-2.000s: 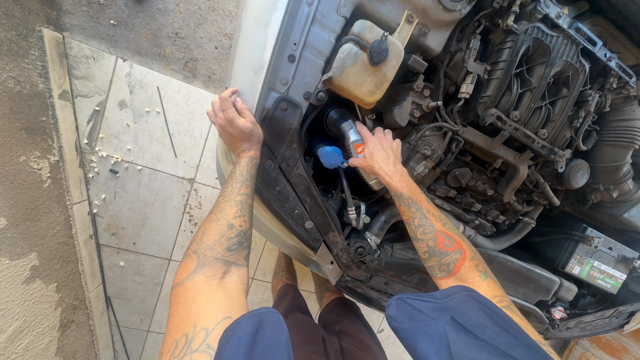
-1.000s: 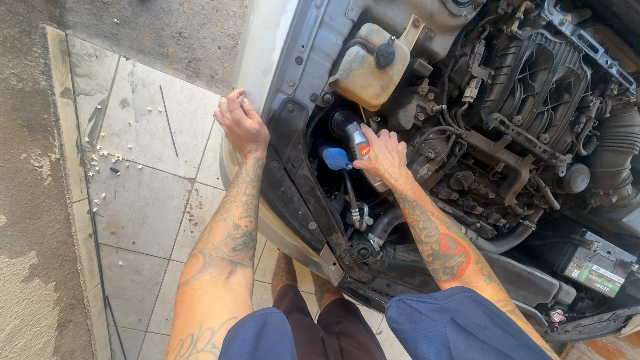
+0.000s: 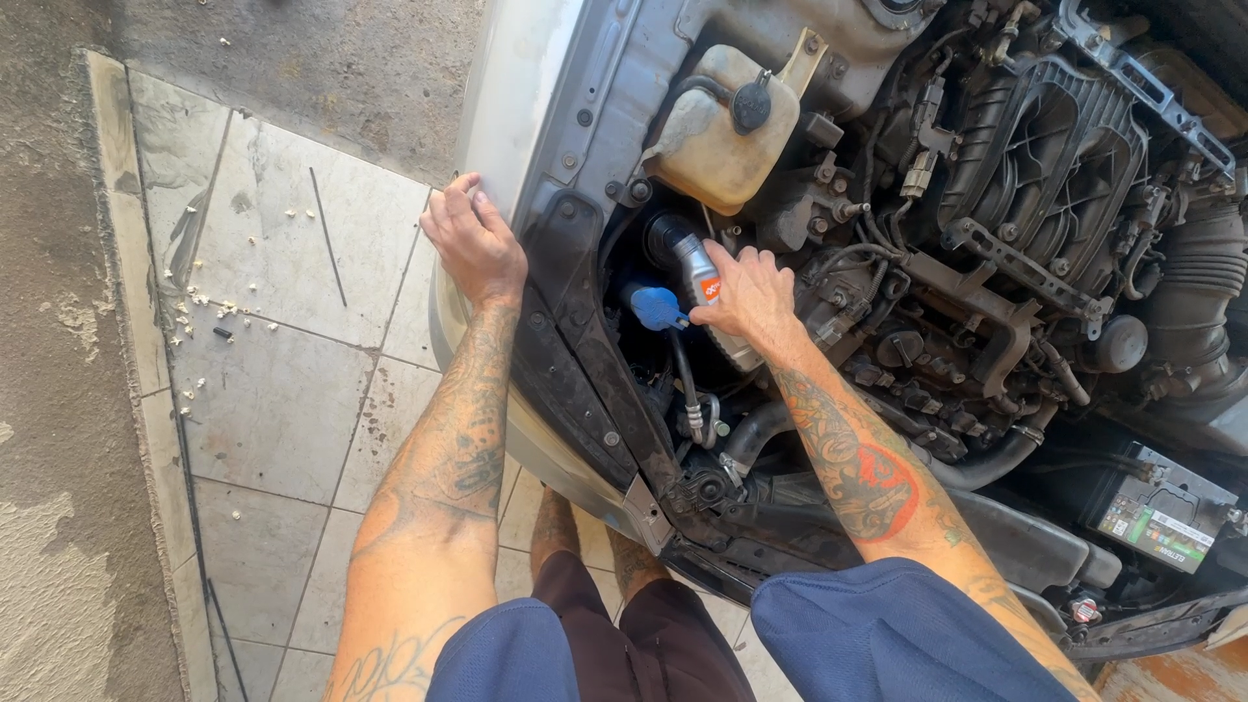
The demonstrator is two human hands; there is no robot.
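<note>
My right hand (image 3: 749,297) grips a silver plastic bottle (image 3: 733,349) with an orange mark on its label. The bottle lies tilted, its neck against a dark round opening (image 3: 668,234) beside the blue cap (image 3: 655,306) of a reservoir; whether liquid flows is hidden. Curled fingers of my left hand (image 3: 476,239) rest on the outer edge of the car's fender (image 3: 512,107), holding no object. A yellowed plastic coolant reservoir (image 3: 720,146) with a black cap sits just above the bottle.
The engine's intake manifold (image 3: 1053,156) and hoses fill the right side. A car battery (image 3: 1165,512) stands at the lower right. White crumbs and a thin dark rod (image 3: 328,237) lie on the floor tiles (image 3: 283,409) at left.
</note>
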